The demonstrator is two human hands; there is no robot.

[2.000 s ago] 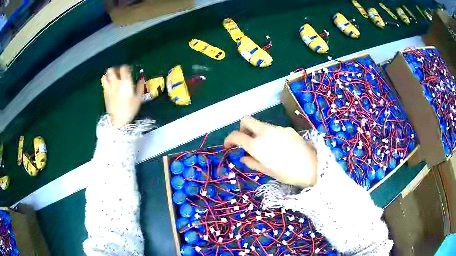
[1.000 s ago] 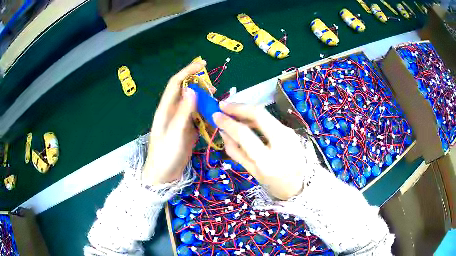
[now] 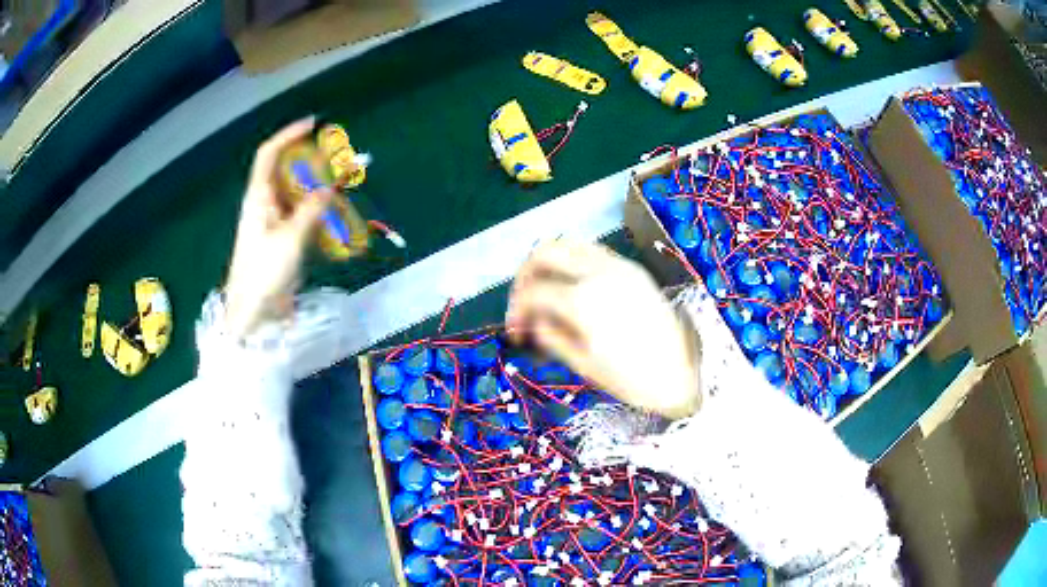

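My left hand [image 3: 276, 218] is over the belt and holds a yellow housing shell [image 3: 341, 233] with blue on it; a short wire with a white plug sticks out to its right. The shell is blurred. Another yellow part [image 3: 341, 155] shows just behind it. My right hand [image 3: 603, 327] is over the back edge of the near battery carton [image 3: 370, 459], blurred, fingers bent down; no battery pack shows in it and its fingertips are unclear. The carton is packed with blue battery packs [image 3: 423, 537] under red wires and white plugs.
Yellow shells and flat covers lie on the dark green belt [image 3: 436, 218], left and far right. A pale rail [image 3: 459, 259] runs between belt and worktop. Two more battery cartons [image 3: 792, 264] stand at right, one at lower left. Open brown cardboard [image 3: 953, 493] is at lower right.
My hands have moved apart, left hand left over the belt with a shell, right hand back to the carton. The blue pack between them is no longer visible there. Belt parts have shifted right.
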